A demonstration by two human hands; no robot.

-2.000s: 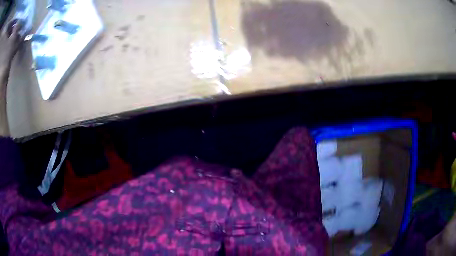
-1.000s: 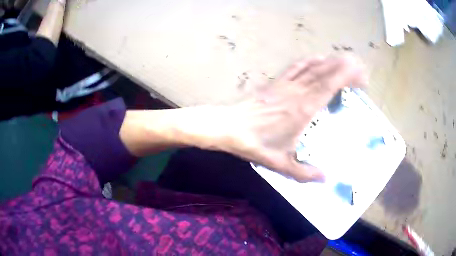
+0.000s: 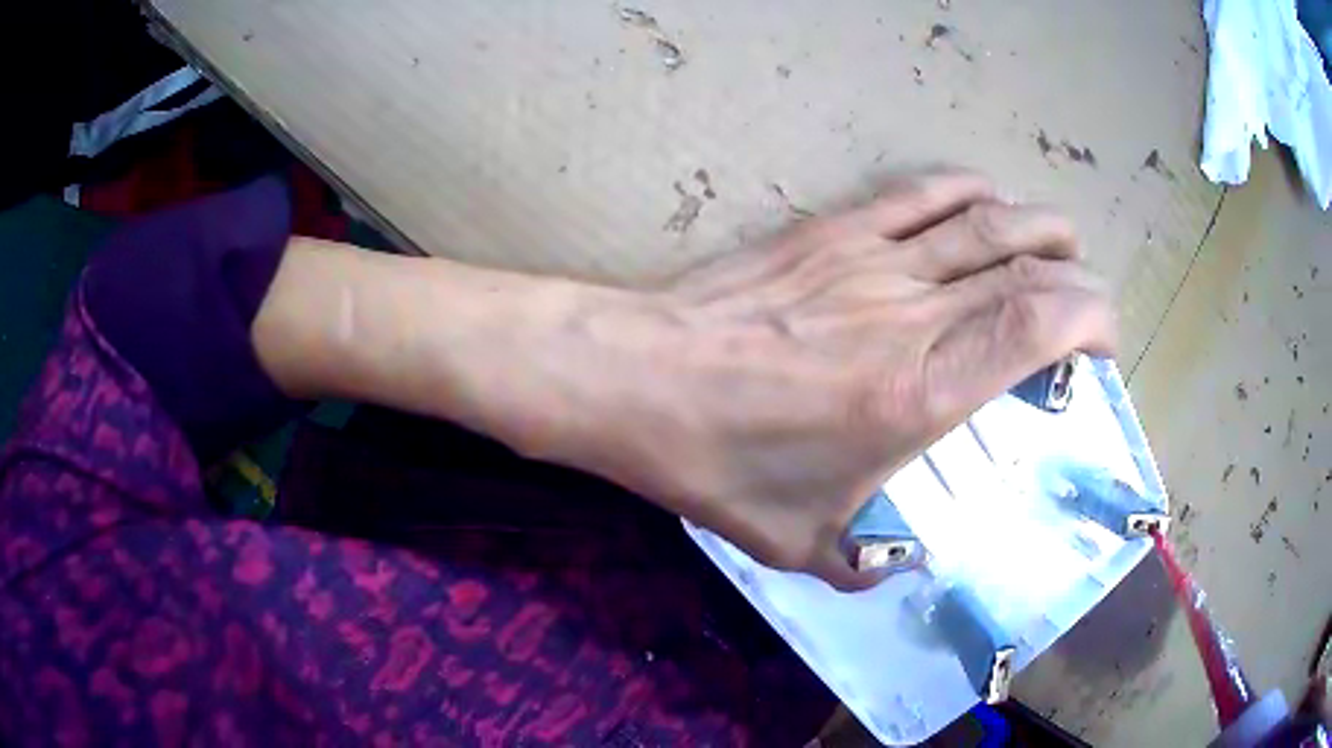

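Note:
My left hand (image 3: 862, 351) lies over the upper left part of a white square plastic plate (image 3: 1008, 512), its fingers and thumb around the edge. The plate has four upright blue-grey posts with slotted ends; one post (image 3: 1059, 384) shows by my fingers and another (image 3: 885, 552) by my thumb. A red nozzle (image 3: 1201, 628) comes from the lower right and its tip meets the end of the right post (image 3: 1144, 522). Its whitish cap is at the frame's lower right edge. The hand holding the bottle cannot be made out there.
A white cloth (image 3: 1259, 91) lies at the upper right of the tan bench (image 3: 482, 117). Dark debris is scattered over the bench. A dark stain (image 3: 1103, 643) shows beside the plate. A bit of blue rim (image 3: 993, 725) shows below the bench edge.
My left hand has closed around the plate's edge. The red nozzle has come up from the lower right corner to the right post. The view has shifted, and the other person's arm is gone.

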